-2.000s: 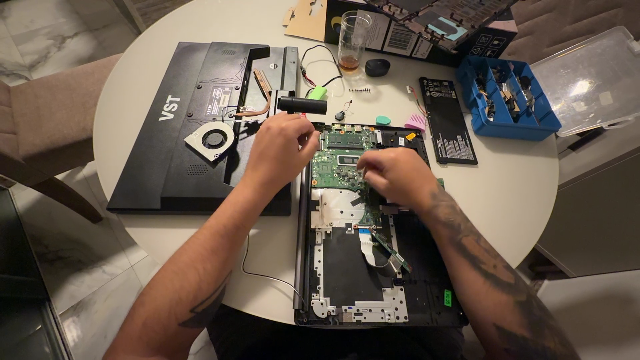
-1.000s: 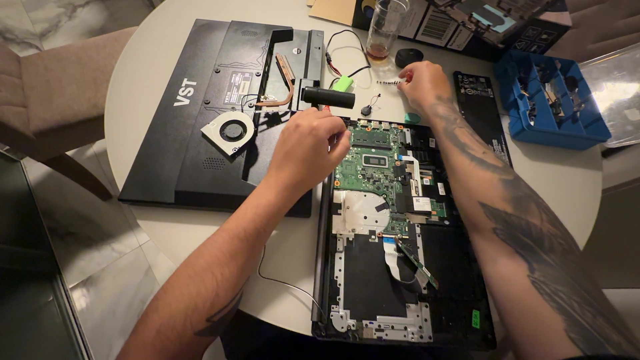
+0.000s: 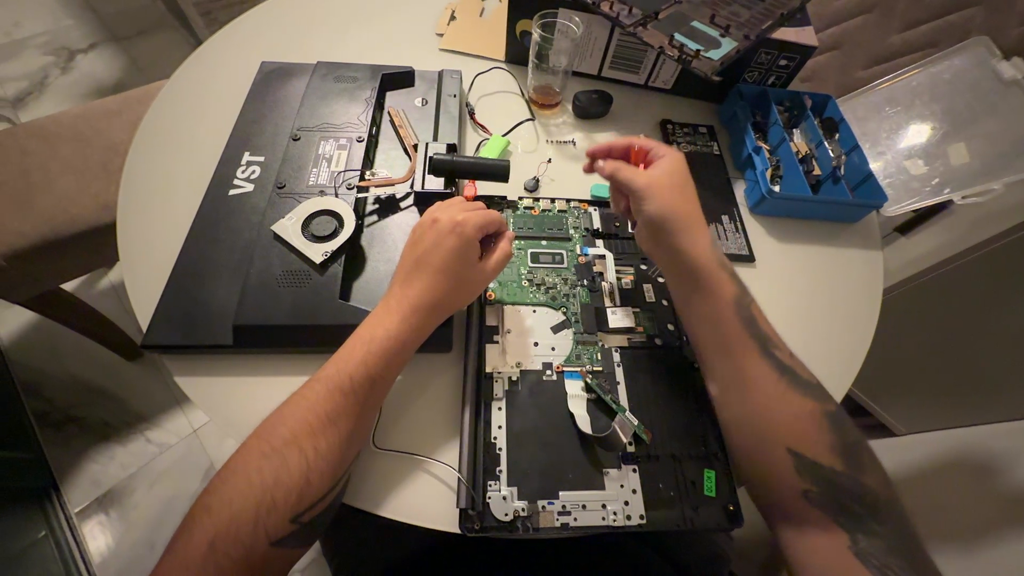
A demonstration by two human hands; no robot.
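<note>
An opened laptop base [image 3: 560,432] lies on the round table, its green motherboard [image 3: 532,276] and a ribbon cable [image 3: 578,404] exposed. My left hand [image 3: 452,252] rests at the board's upper left edge with curled fingers; whether it holds anything is hidden. Above the board's upper right, my right hand [image 3: 640,180] is raised, thumb and forefinger close together, with something orange showing by its fingers. A row of small screws [image 3: 561,142] lies left of it. Between the hands are a coin cell with a lead [image 3: 532,184] and a teal piece [image 3: 600,191].
On the left, a black monitor [image 3: 264,240] lies face down bearing a cooling fan [image 3: 314,230], a copper heat pipe [image 3: 404,152] and a black cylinder [image 3: 470,167]. Behind stand a glass [image 3: 552,64] and a black case [image 3: 592,103]. A laptop battery [image 3: 704,176] and blue parts organizer [image 3: 816,200] are right.
My right hand went from the motherboard to the row of screws, then came back toward the laptop's top edge. My left hand stays near the board's upper left.
</note>
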